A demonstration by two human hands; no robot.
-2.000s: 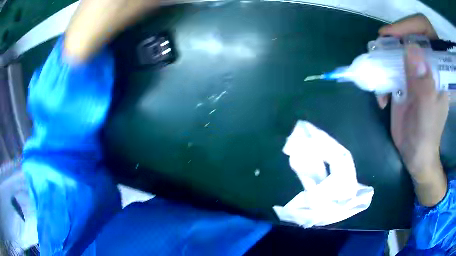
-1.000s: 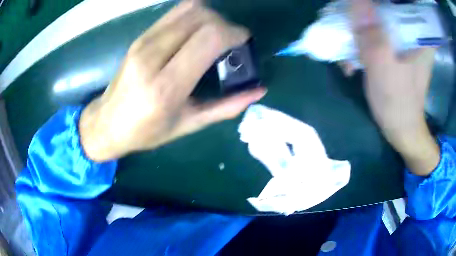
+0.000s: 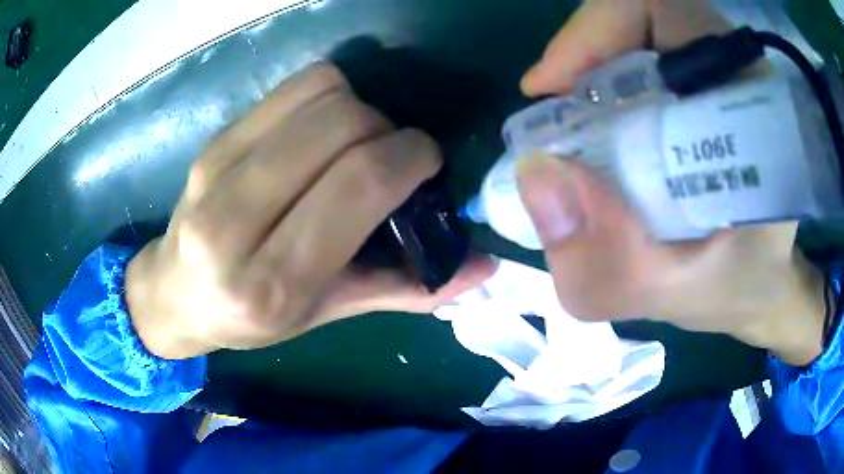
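My left hand (image 3: 287, 213) grips a glossy black unit (image 3: 433, 236) between its thumb and fingers, above the mat left of the middle. My right hand (image 3: 639, 222) is closed around the white glue syringe (image 3: 648, 148), whose label reads 3901-L. The syringe points left, and its blue needle hub (image 3: 472, 211) is at the unit's right side. The needle's end is hidden, so I cannot tell if it touches. A clear switch block (image 3: 592, 93) lies along the syringe, with a black switch cable (image 3: 713, 61) at its rear.
A crumpled white wipe (image 3: 574, 356) lies on the dark green mat (image 3: 305, 389) below the syringe and partly under my hands. The mat's curved pale edge (image 3: 139, 69) runs across the upper left. Beyond it, a small black unit (image 3: 18, 44) lies on a green surface.
My left hand has come in from the upper left and now holds a black unit, turned since a second ago. The syringe has moved left and down, bringing its tip to the unit.
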